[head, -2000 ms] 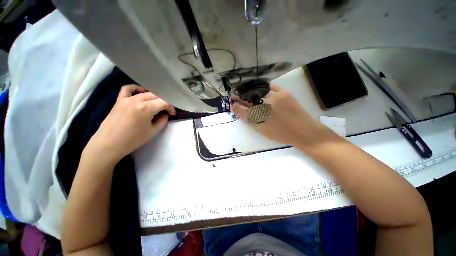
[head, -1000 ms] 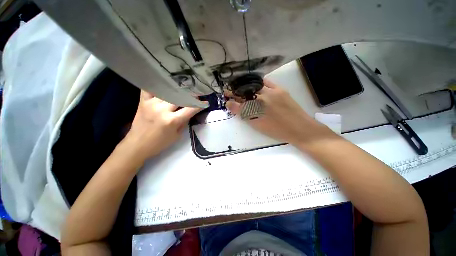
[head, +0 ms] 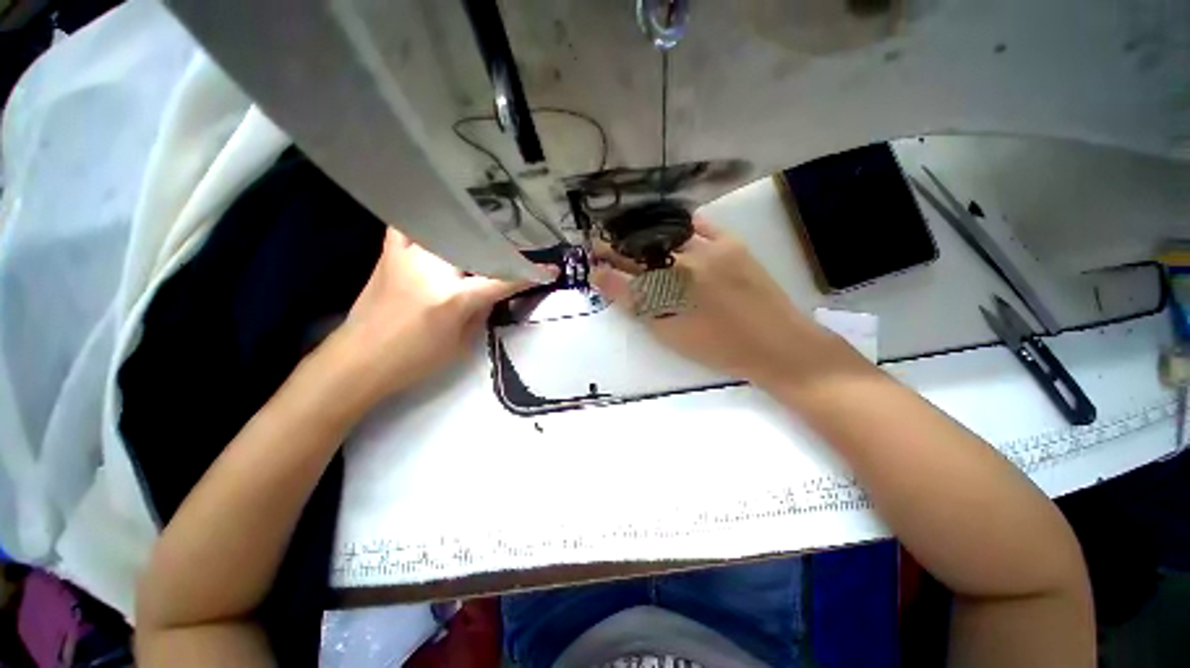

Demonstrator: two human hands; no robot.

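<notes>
The black panel [head: 242,333] hangs left of the machine head, and a narrow part of it runs under the presser foot [head: 574,268]. White cloth [head: 98,196] is heaped beyond it at the far left. My left hand [head: 424,307] lies on the black cloth left of the foot, its fingertips holding the cloth edge near the foot. My right hand [head: 711,294] is right of the foot, partly behind the ridged thumb screw [head: 662,290]; its fingertips are near the needle, and its grip is hidden.
The off-white machine head [head: 809,78] fills the top. A phone [head: 861,215], tweezers [head: 992,248], snips [head: 1044,365] and a small white pad [head: 848,329] lie on the right. A printed ruler strip [head: 705,512] follows the table's front edge.
My left hand has moved right, closer to the presser foot, compared with two seconds ago. My right hand stays beside the foot. The camera view has shifted slightly.
</notes>
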